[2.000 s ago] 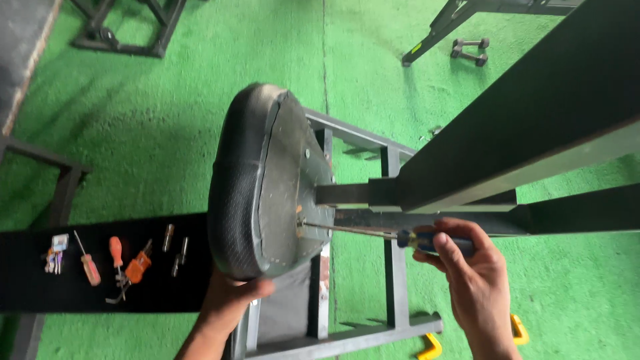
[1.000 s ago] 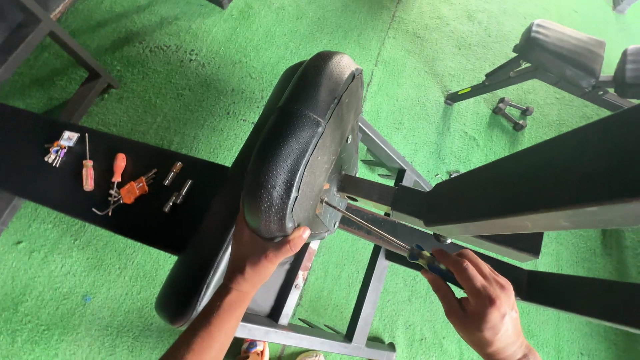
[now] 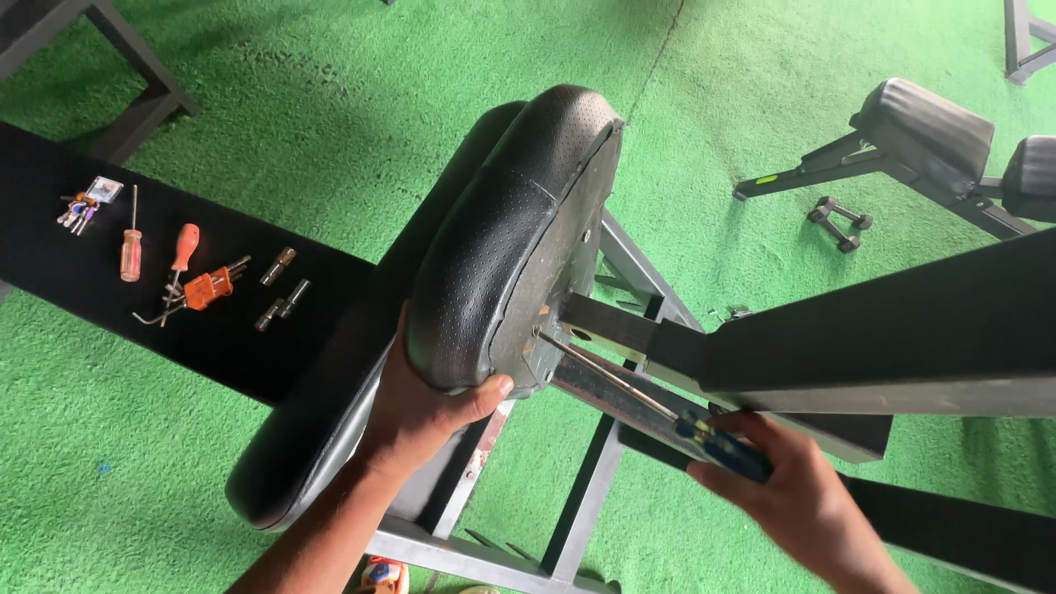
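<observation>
My left hand grips the lower edge of a black padded cushion, its thumb on the backing board and its other fingers hidden behind the padding. A metal bracket joins that board to a steel tube. In my right hand is a screwdriver with a blue and yellow handle. Its long shaft slants up to the left, and the tip meets a screw at the bracket. Behind the cushion lies a second, longer black pad.
On a black bench at the left lie keys, two red-handled screwdrivers, an orange hex key holder and several metal sockets. Dark steel beams cross the right side. Small dumbbells rest on green turf near another padded bench.
My left hand's thumb now lies on the cushion's backing board, where two seconds ago it was below the cushion. The screwdriver stays at the bracket in my right hand. The view has shifted and turned.
</observation>
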